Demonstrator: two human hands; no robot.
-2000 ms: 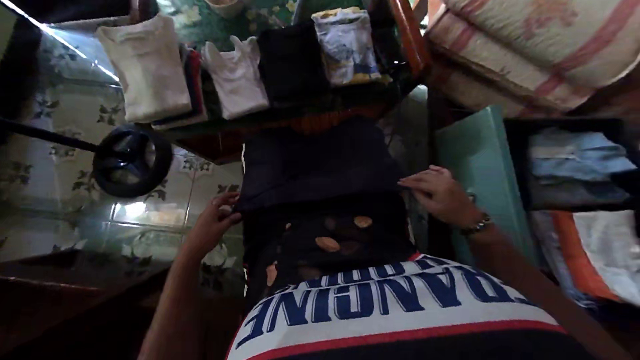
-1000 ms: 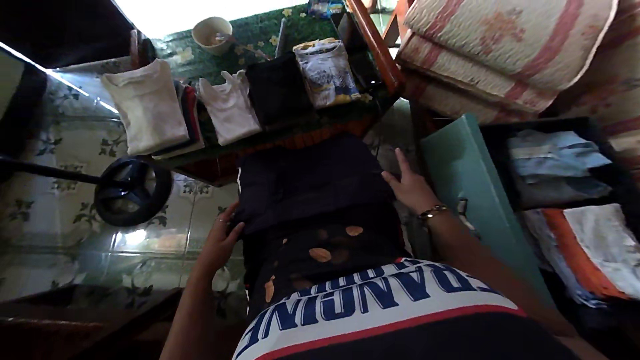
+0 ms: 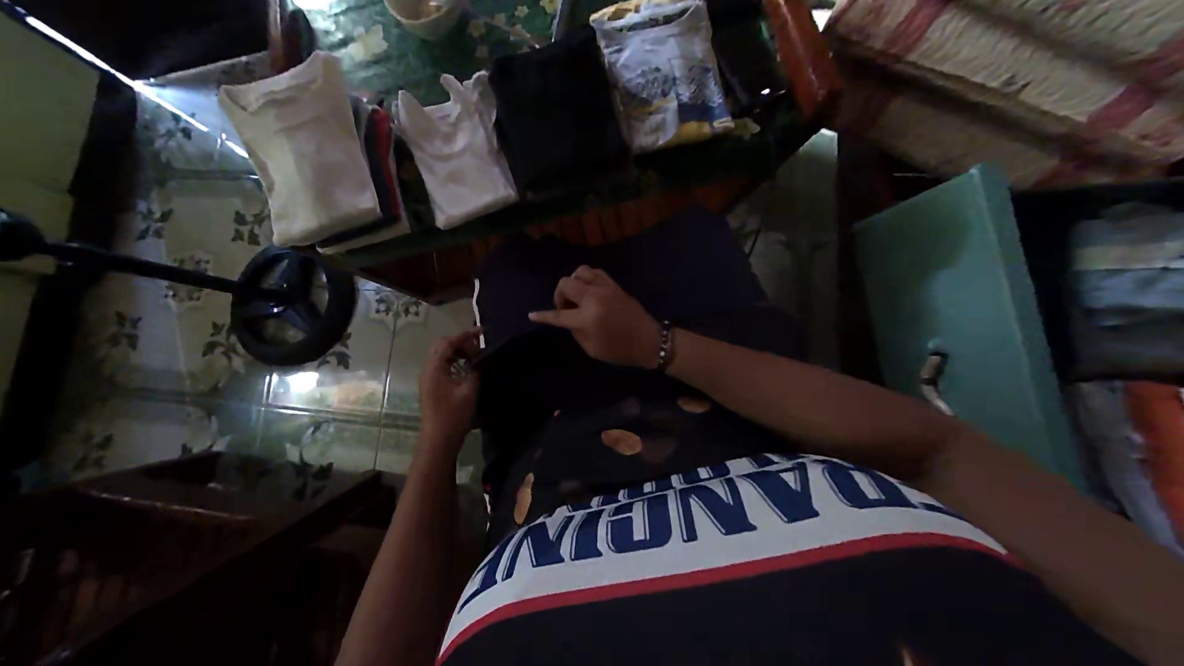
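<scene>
A dark navy cloth garment (image 3: 647, 268) lies spread over my lap, on top of black fabric with orange-brown leaf shapes (image 3: 622, 441). At the garment's left edge, my left hand (image 3: 451, 375) pinches the cloth between thumb and fingers. My right hand (image 3: 606, 316) rests on the garment a little to the right of it, its index finger pointing left and the other fingers curled; whether it grips cloth cannot be told. Folded clothes sit along the table edge beyond: a cream shirt (image 3: 310, 153), a white tank top (image 3: 455, 153), a black garment (image 3: 558, 111) and a patterned white one (image 3: 661, 74).
The green-covered table (image 3: 504, 28) holds a bowl (image 3: 425, 14). A black wheel on a bar (image 3: 292, 305) stands at left over the tiled floor. At right are an open teal door or drawer front (image 3: 962, 314), folded clothes (image 3: 1133, 268) and a quilted mat (image 3: 1027, 74).
My right hand has moved left from the garment's right side onto its left part. My left hand remains at the left edge.
</scene>
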